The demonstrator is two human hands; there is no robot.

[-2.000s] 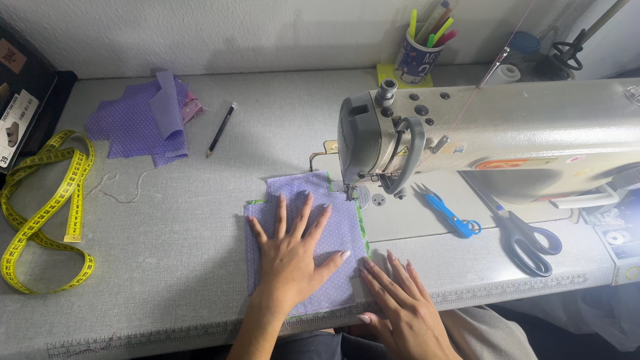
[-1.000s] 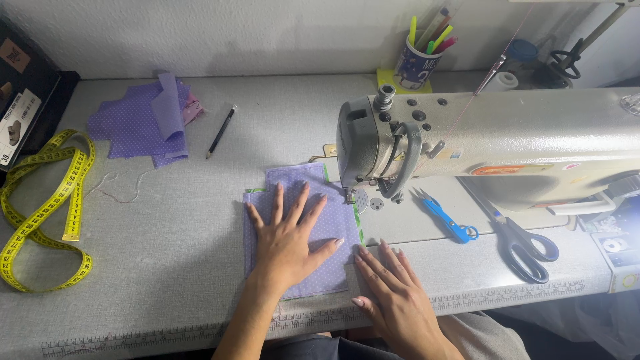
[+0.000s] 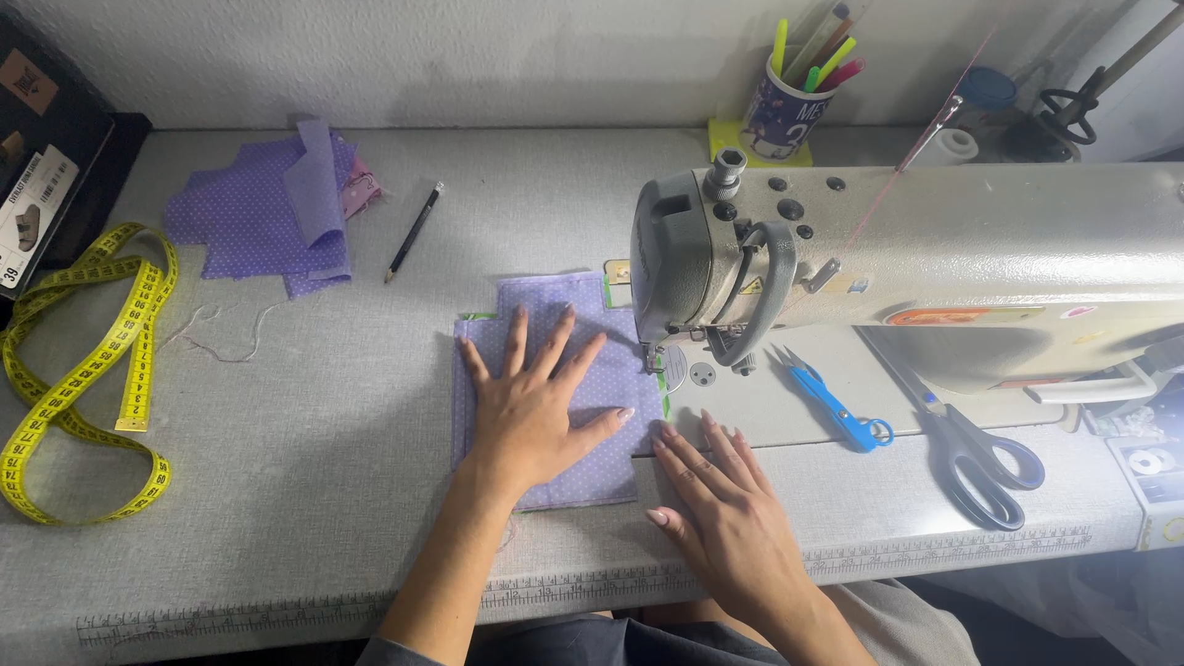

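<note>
A lilac dotted fabric piece with green edges showing lies on the table, its right edge by the presser foot of the sewing machine. My left hand rests flat on the fabric, fingers spread, gripping nothing. Beside the fabric's lower right corner, my right hand lies palm down with its fingertips near the edge; it holds nothing. Whether the needle is in the cloth cannot be told.
Blue thread snips and large scissors lie right of my hands. Left are a yellow tape measure, purple fabric scraps, a pencil and a box. A cup of markers stands behind the machine.
The fabric has shifted away from me along the presser foot, its near edge now farther from the table's front. Both hands remain beside or on it.
</note>
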